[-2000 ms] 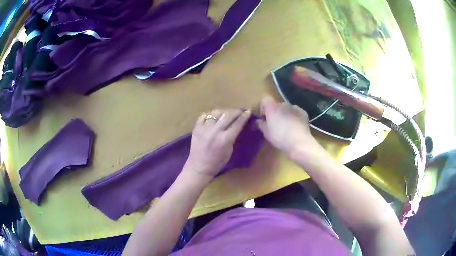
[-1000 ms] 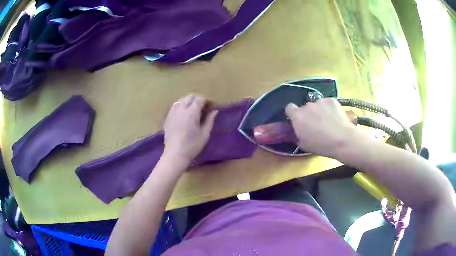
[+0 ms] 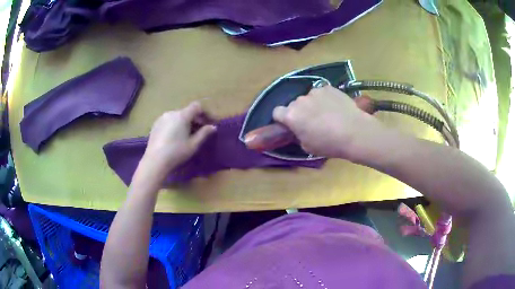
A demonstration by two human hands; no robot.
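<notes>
A long purple collar piece (image 3: 220, 149) lies flat on the yellow padded table near its front edge. The dark steam iron (image 3: 272, 107) rests on the right part of the piece, its pointed tip facing left. My right hand (image 3: 322, 121) is closed around the iron's reddish-brown handle. My left hand (image 3: 179, 135) is over the middle-left of the piece, thumb and fingers bent near its upper edge; whether it pinches the cloth is hidden. Another purple collar piece (image 3: 84, 100) lies flat at the left.
A heap of purple cloth (image 3: 169, 12) with a white-edged strip (image 3: 327, 25) lies along the far side of the yellow table (image 3: 186, 68). Ribbed hoses (image 3: 412, 113) run right from the iron. A blue basket (image 3: 101, 228) is below the near left edge.
My right hand has taken hold of the iron and moved it left onto the purple piece. My left hand has moved left along the piece. The camera view has shifted.
</notes>
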